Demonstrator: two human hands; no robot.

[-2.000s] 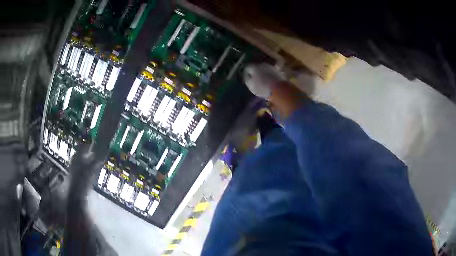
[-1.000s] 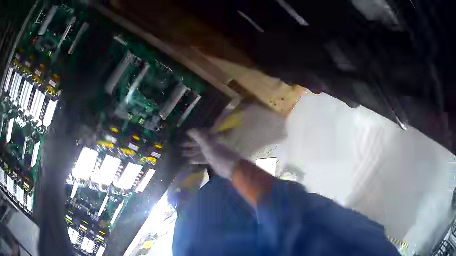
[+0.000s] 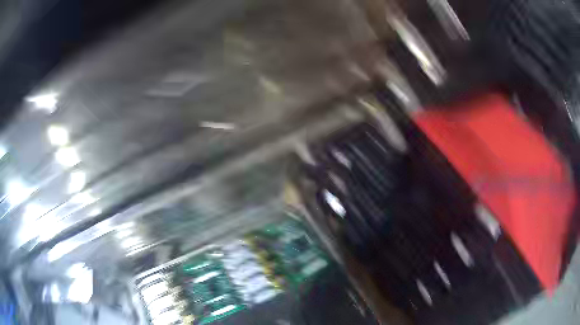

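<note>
A green circuit board (image 3: 213, 285) crowded with parts lies at the bottom, left of centre, cut by the picture's lower edge. Rows of white heatsinks (image 3: 245, 270) and a row of yellow parts (image 3: 266, 261) show on it. More green board area (image 3: 296, 247) shows at its right end. Neither of my hands is in the picture. The whole view is strongly blurred.
A red bin or panel (image 3: 509, 184) stands at the right. A dark rack-like structure (image 3: 407, 209) with bright slots lies between it and the board. A long pale rail (image 3: 210, 184) runs diagonally above the board. Bright lights (image 3: 58, 135) glow at the left.
The view has swung round and tilted up. The boards have shifted to the bottom edge. The gloved hand and blue sleeve have left the picture. The red thing and the lights have appeared.
</note>
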